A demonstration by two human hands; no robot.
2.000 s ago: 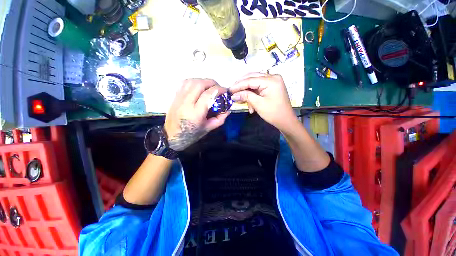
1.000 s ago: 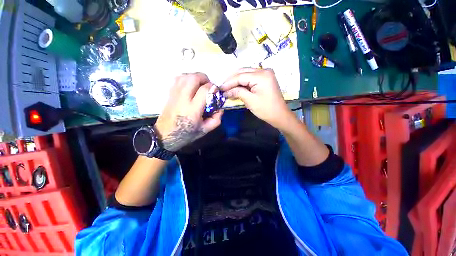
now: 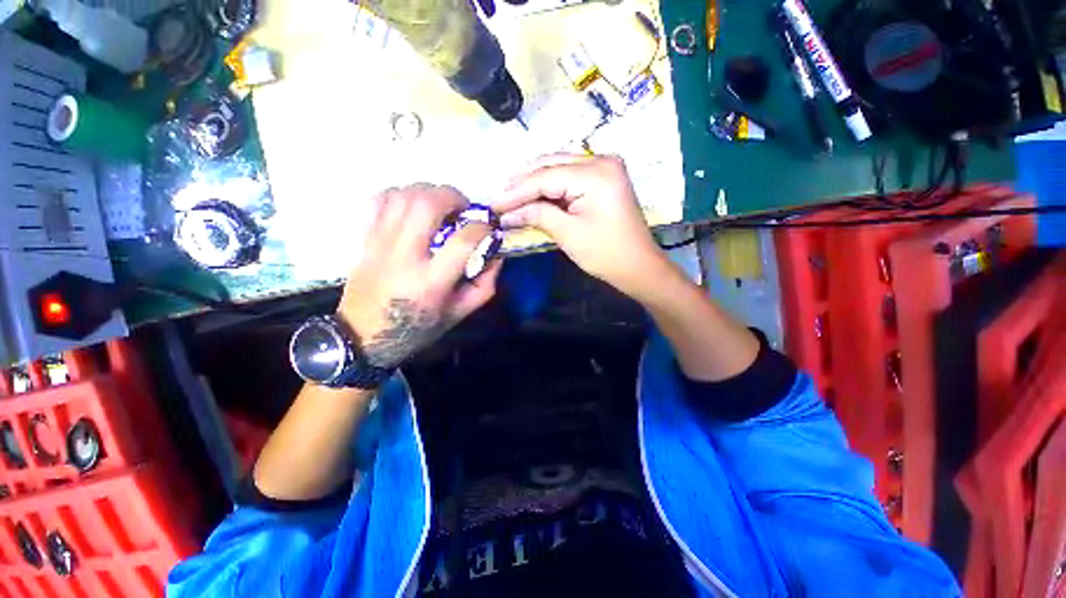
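A round watch case [image 3: 470, 237] with a dark rim and silvery-purple inside is in my left hand [image 3: 409, 263], gripped between thumb and fingers at the front edge of the cream-white mat [image 3: 339, 175]. My left hand is tattooed, with a watch on its wrist. My right hand [image 3: 585, 210] is at the right rim of the case, thumb and index finger pinched together. Whether a small part is between those fingertips is too small to tell. The barrel of an electric screwdriver [image 3: 450, 47] hangs above the mat, its bit pointing down right.
Battery cells [image 3: 641, 89] and a thin metal ring [image 3: 406, 125] lie on the mat. A bagged round part [image 3: 217, 234] and green roll [image 3: 99, 124] are left. A marker [image 3: 828, 70] and black fan [image 3: 906, 56] are right. Red trays [image 3: 88, 502] stand on both sides.
The bench view has shifted left. Both hands have moved left with it, and the watch case has turned in my left hand, showing more of its rim. My right fingertips remain beside it.
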